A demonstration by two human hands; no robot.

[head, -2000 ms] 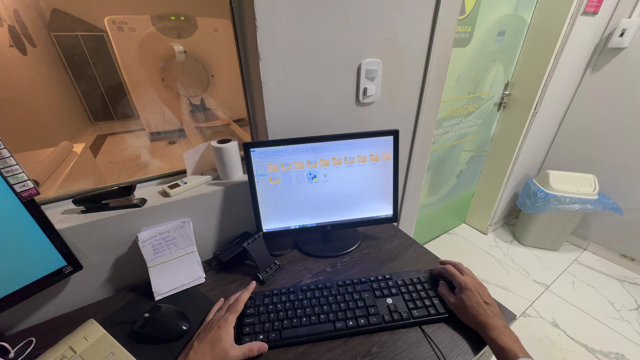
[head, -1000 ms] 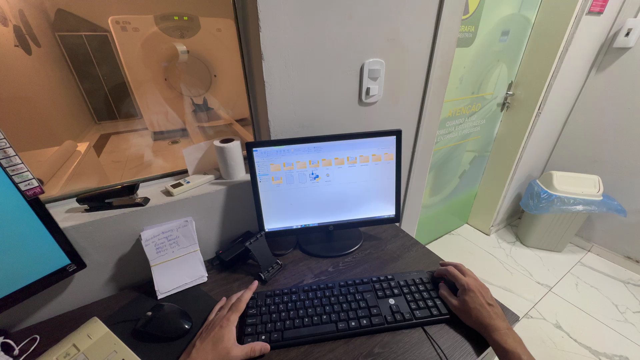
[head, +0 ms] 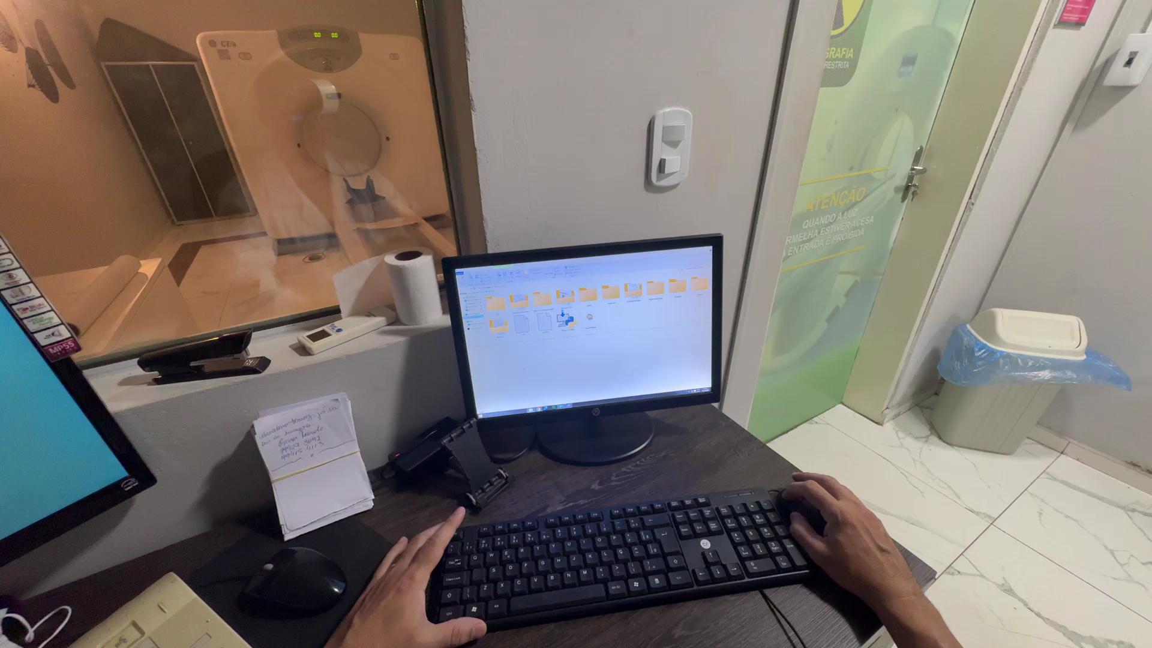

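My left hand lies at the left end of a black computer keyboard, fingers apart, with the thumb near its lower left corner. At the keyboard's right end rests my right hand, its fingers bent over something dark, perhaps a mouse, mostly hidden beneath them. Behind the keyboard a black-framed monitor shows rows of folder icons on a pale screen. A black mouse on a dark mouse pad sits left of my left hand, untouched.
A stack of handwritten paper and a black folding stand are behind my left hand. The window ledge holds a stapler, a remote control and a paper roll. Another monitor stands left; a lidded bin is right.
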